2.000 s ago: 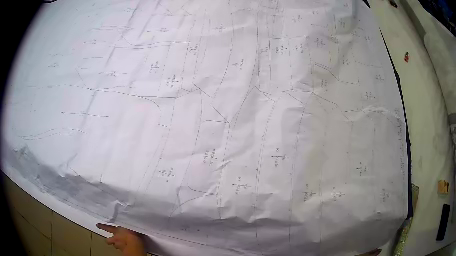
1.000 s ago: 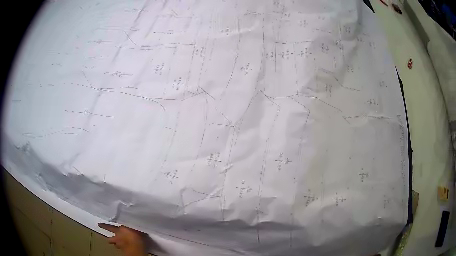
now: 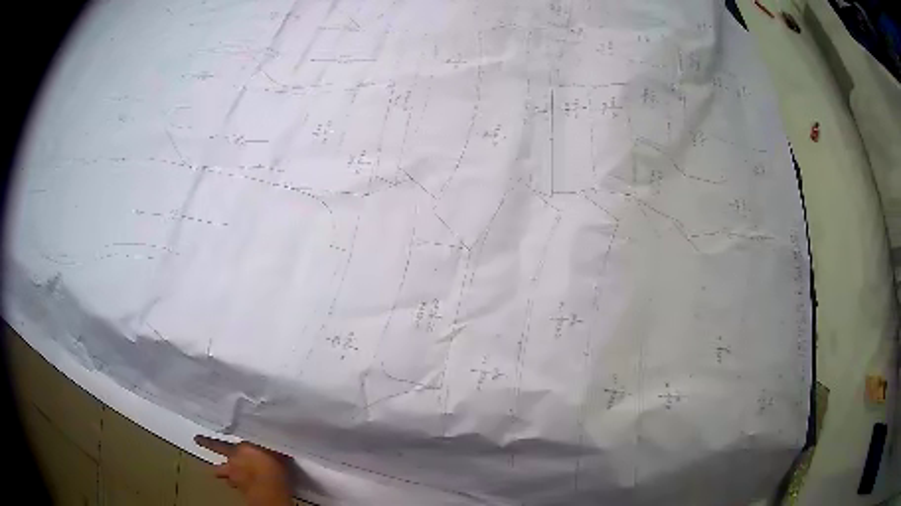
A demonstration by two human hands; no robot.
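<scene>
The white marker paper (image 3: 395, 247), with thin printed outlines and small marks, covers most of the cutting table and is wrinkled. A dark fabric edge (image 3: 812, 326) shows as a thin line along its right side. My left hand (image 3: 247, 468) is bare, at the near edge, with the index finger stretched left along the table edge and the other fingers curled. It lies at the paper's near edge; whether it pinches the paper cannot be told. My right hand is not in view.
On the table end at the right are an orange-tan block (image 3: 876, 389), a dark bar (image 3: 872, 459) and a small red item (image 3: 815, 131). A glittery strip (image 3: 800, 476) lies by the paper's near right corner. Tiled floor (image 3: 89, 445) shows at lower left.
The paper has shifted slightly right in the picture and its wrinkles at the right have changed. Fingers seen earlier at the bottom right edge are gone. My left hand stays nearly in place.
</scene>
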